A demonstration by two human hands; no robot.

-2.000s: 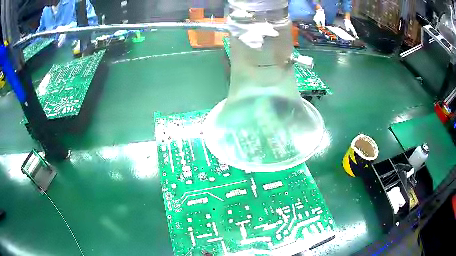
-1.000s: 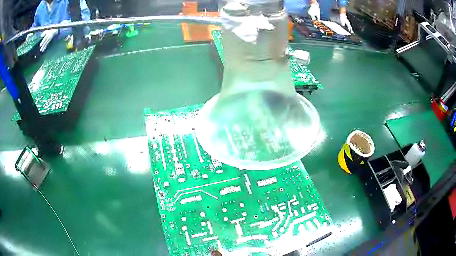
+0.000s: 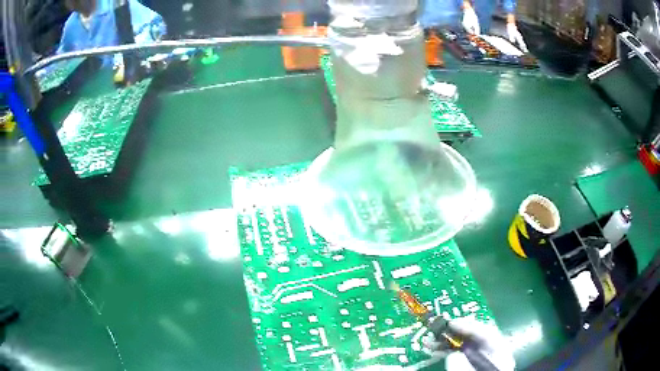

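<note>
A large green circuit board [image 3: 318, 297] with white markings lies in front of me. My right hand [image 3: 474, 346], in a white glove, is at the board's lower right and holds a soldering iron [image 3: 412, 301] with an orange-brown front and dark grip. The iron points up and left over the board's middle; I cannot tell if its tip touches. A clear fume hood [image 3: 391, 206] hides the board's upper right part. My left hand is not clearly in view; a pale blurred shape lies at the bottom edge.
A yellow-and-black tub [image 3: 522, 235] and a black divided tray [image 3: 568, 290] with a white bottle [image 3: 617, 223] stand at the right. Other boards [image 3: 94, 134] lie beyond. A small framed stand [image 3: 66, 250] is at the left. Coworkers in blue are opposite.
My right hand with the soldering iron has come into view over the board's lower right. The whole view has shifted slightly. At the far left, the coworker's arms have moved.
</note>
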